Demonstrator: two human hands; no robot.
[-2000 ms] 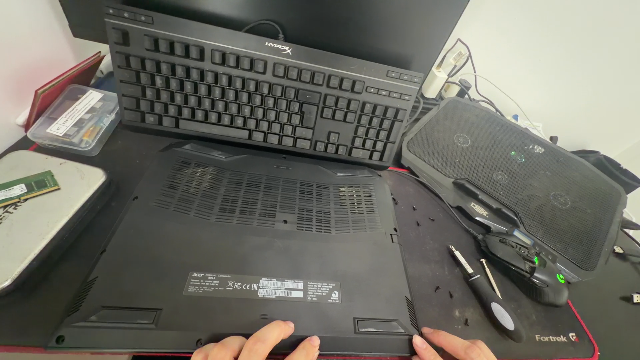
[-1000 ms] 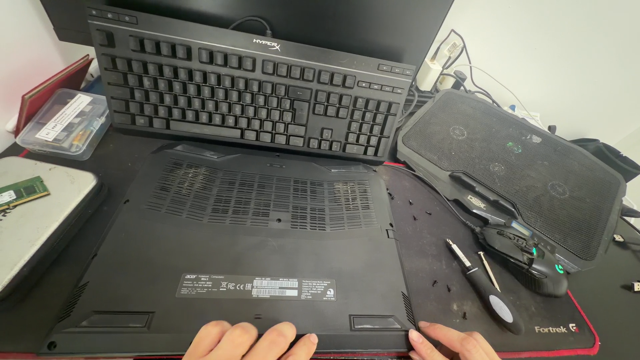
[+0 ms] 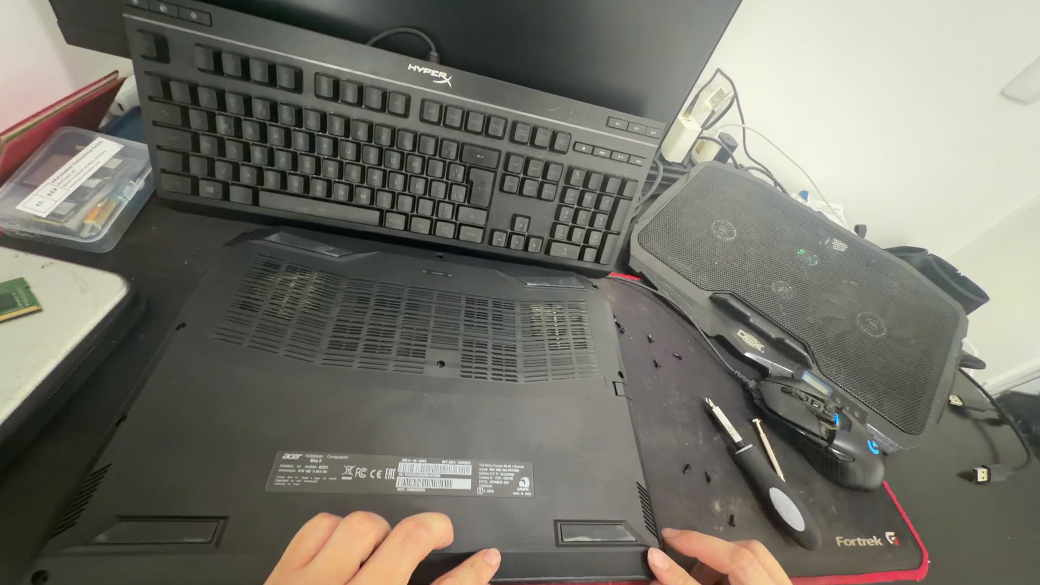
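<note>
An Acer laptop (image 3: 366,414) lies upside down, its vented bottom cover facing up and its front edge toward me. My left hand (image 3: 382,548) rests at the middle of that front edge, fingers curled over the cover and thumb against the edge. At the front right corner, the thumb and fingertips of my right hand (image 3: 715,556) touch the laptop's edge. Right of the laptop, a screwdriver with a black and grey handle (image 3: 772,487) lies beside a thin metal bit (image 3: 767,448). Several small black screws (image 3: 656,363) are scattered on the mouse mat (image 3: 650,422).
A HyperX keyboard (image 3: 390,138) leans against a monitor (image 3: 552,41) behind the laptop. A cooling pad (image 3: 804,276) and a computer mouse (image 3: 821,431) are at right. At left are a clear plastic box (image 3: 114,195), a pale case (image 3: 57,341) and a green memory module (image 3: 16,299).
My left hand's fingers have shifted a little along the laptop's front edge. My right hand stays at the front right corner.
</note>
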